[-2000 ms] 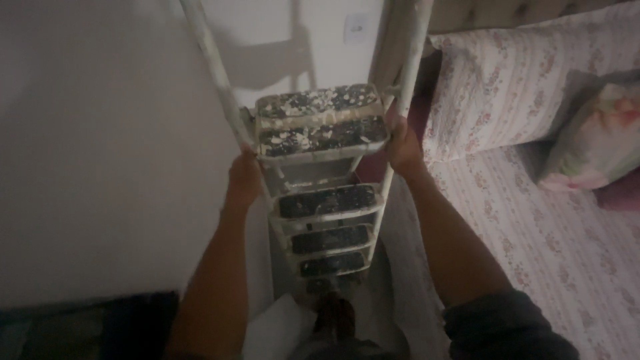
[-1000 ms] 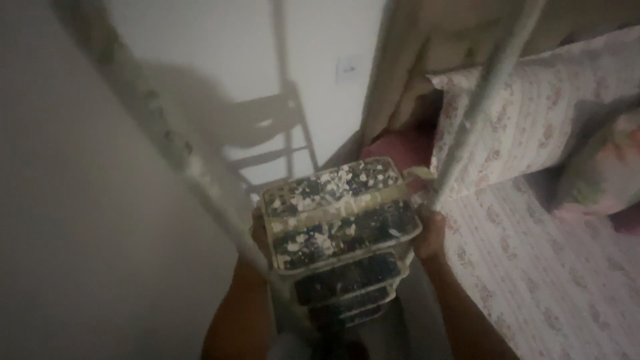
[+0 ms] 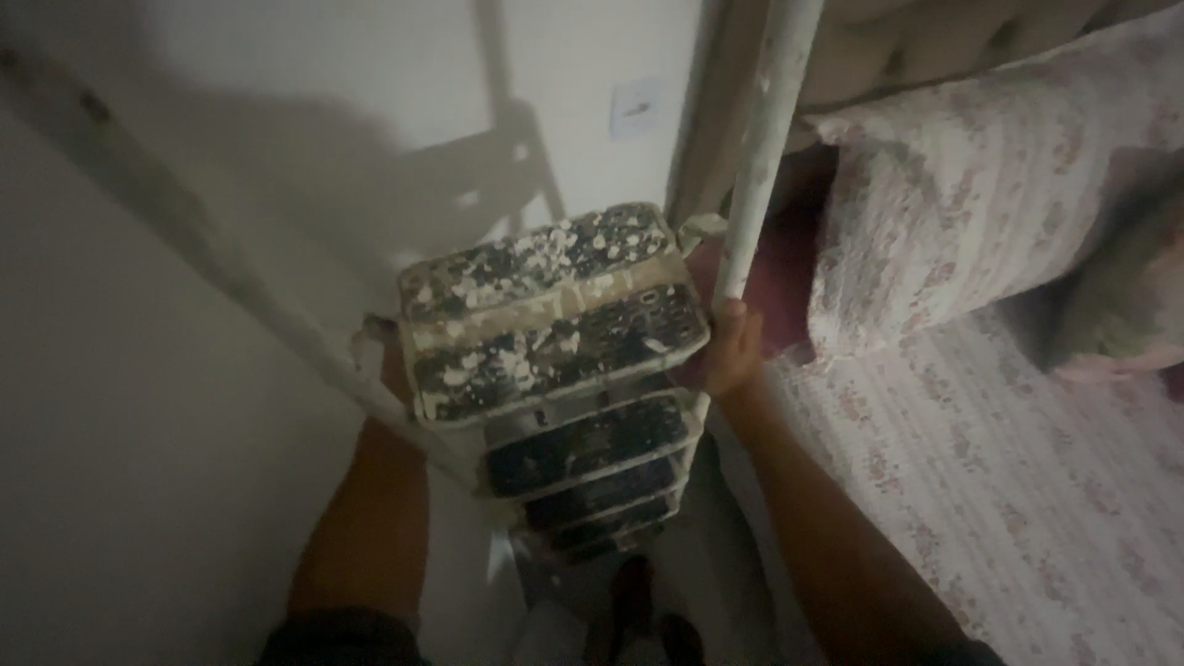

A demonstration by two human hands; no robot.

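Observation:
A paint-spattered metal stepladder [image 3: 592, 453] stands in front of me, seen from above, its broad top platform [image 3: 555, 310] uppermost and several dark treads below. My right hand [image 3: 735, 351] is closed around the right side rail, beside the platform's corner. On the other side my left hand [image 3: 396, 379] is at the left rail, level with the platform; the rail and platform edge hide most of its fingers. Both rails rise past the platform toward the camera.
A wall is close on the left and ahead, with an outlet plate [image 3: 638, 108]. To the right are a bed with a floral cover [image 3: 999, 481], a floral pillow [image 3: 953, 203], another cushion [image 3: 1128, 287] and a tufted headboard [image 3: 925, 46]. My feet [image 3: 634, 592] show below the ladder.
The platform and rails look larger and closer than two seconds ago, and the ladder appears turned relative to the view. Both hands have stayed at its sides.

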